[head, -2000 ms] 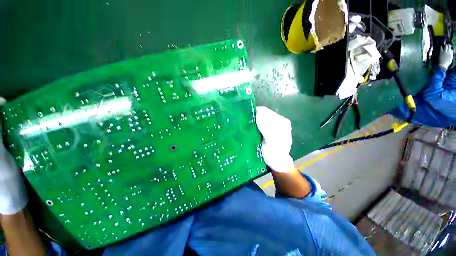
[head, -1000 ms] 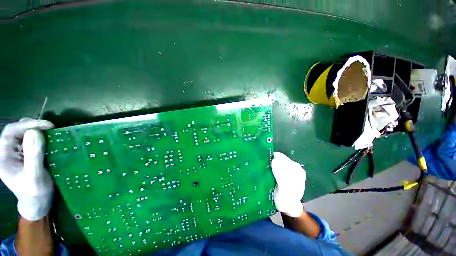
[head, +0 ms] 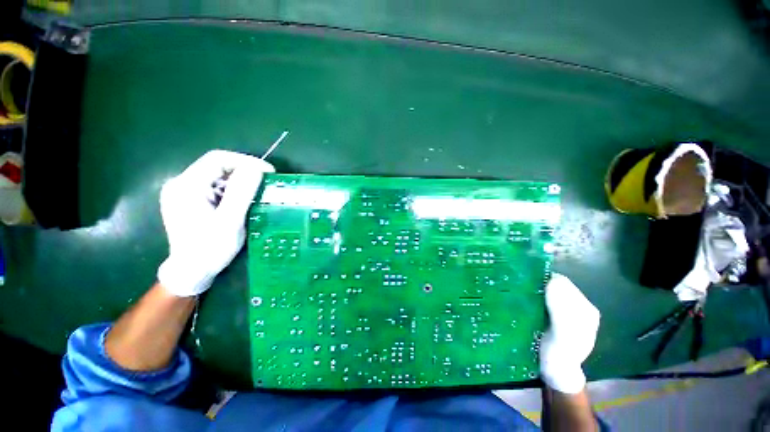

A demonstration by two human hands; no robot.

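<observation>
The green printed circuit board point(head: 405, 287) shows its side with many silvery solder dots, in the middle in front of me. My left hand point(head: 211, 219), in a white glove, grips its upper left edge. A thin strand of solder wire point(head: 274, 145) sticks up from those fingers, and a loose end hangs by the wrist. My right hand point(head: 569, 333), also gloved, holds the board's lower right edge. The fingers beneath the board are hidden.
A black and yellow striped tube point(head: 648, 182) stands at the right with a black tray point(head: 673, 253) and a crumpled white bundle point(head: 720, 245). Open side cutters point(head: 682, 325) lie below. At the left edge are a black bin point(head: 57, 126) and a yellow ring point(head: 12, 80).
The view has shifted left, bringing the left bin into sight. The board has gone from tilted to nearly square to me, still between both hands. My left hand has come fully into view.
</observation>
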